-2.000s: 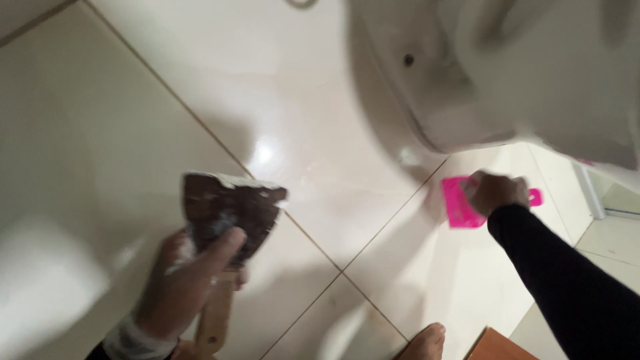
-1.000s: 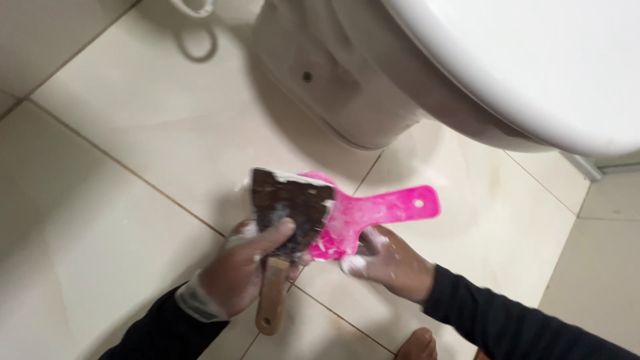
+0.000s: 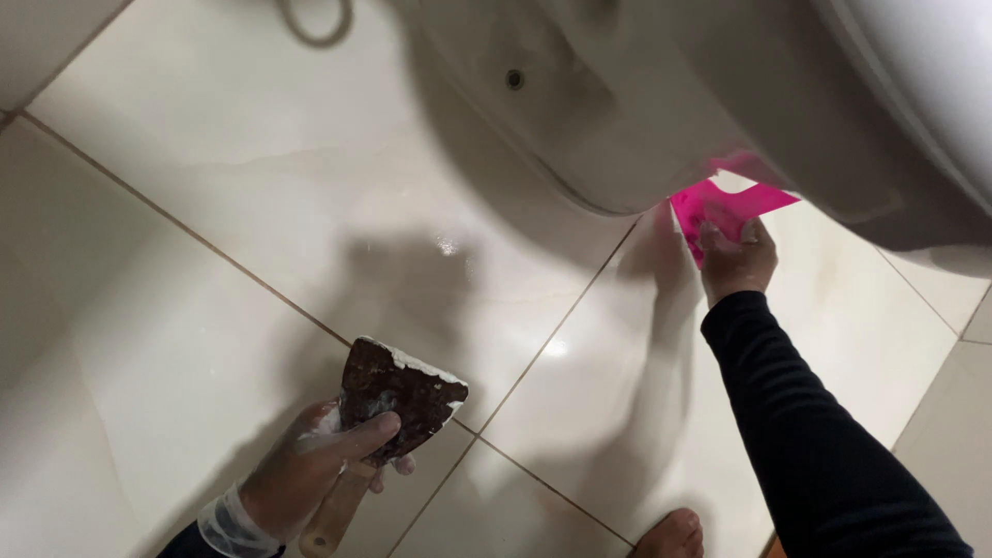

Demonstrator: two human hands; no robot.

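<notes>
My left hand (image 3: 318, 457), in a clear glove smeared with white paste, grips a putty knife (image 3: 395, 395) with a dark, stained blade and a wooden handle. White paste lines the blade's edge. At the right, my right hand (image 3: 740, 260) holds a pink plastic spreader (image 3: 721, 209) by its blade part, close against the lower edge of the white toilet bowl (image 3: 620, 147). Part of the spreader is hidden behind the rim of the toilet.
Glossy light floor tiles (image 3: 232, 194) with brown grout lines lie below. A bare foot (image 3: 673, 535) stands at the bottom. A curved hose or ring (image 3: 318, 35) is at the top left. A brown edge shows at the bottom right.
One second ago both hands were close together, the spreader against the putty knife. Now my right hand has moved away with the spreader to the toilet's base.
</notes>
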